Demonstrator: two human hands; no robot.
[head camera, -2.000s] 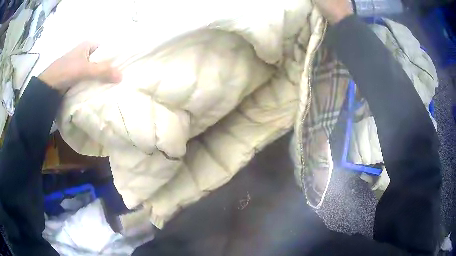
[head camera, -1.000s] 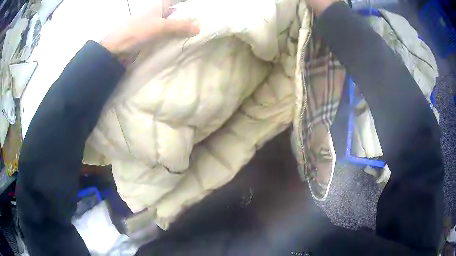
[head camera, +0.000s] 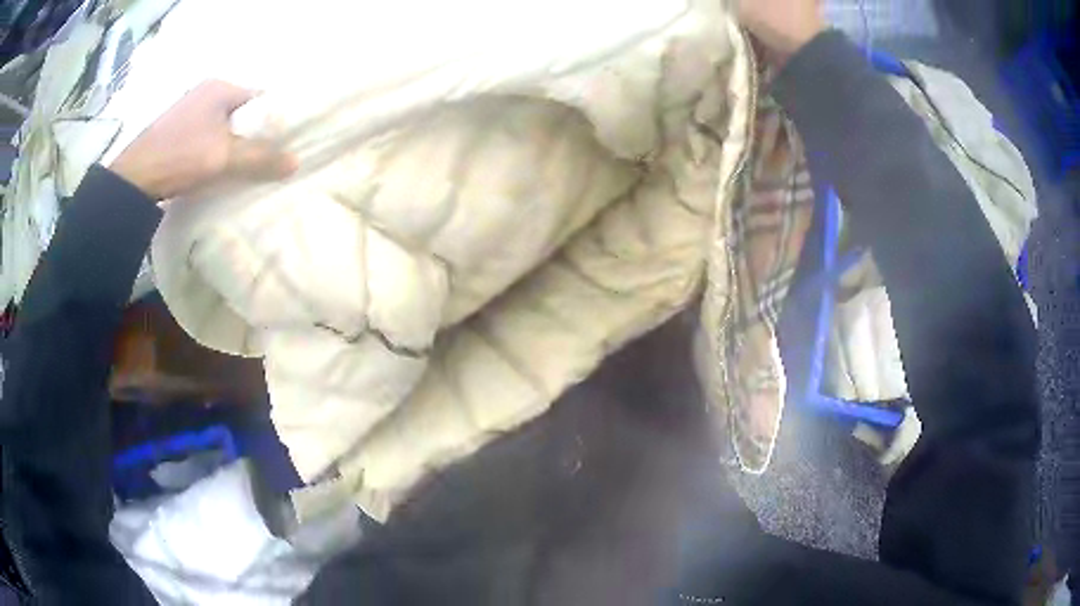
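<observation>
The cream padded jacket body spreads across the bright work surface and hangs over the front edge towards my lap. My left hand grips the cream fabric at the upper left, thumb and fingers around a fold. My right hand is at the top edge, partly cut off, at the top of the zip border; its fingertips are hidden. The zipper tape runs down from it beside the tan plaid lining, which hangs to a rounded, white-edged end. Glare washes out the upper part of the jacket.
Blue bins with cream pieces stand at the right. Another blue bin with white pieces is at the lower left, below a brown box. More pale fabric lies at the far left. Speckled grey floor shows at the lower right.
My left hand moved inward over the fabric, then back out to the left, where it now holds a fold. My right hand stayed near the top of the zip border. The plaid lining shifted slightly.
</observation>
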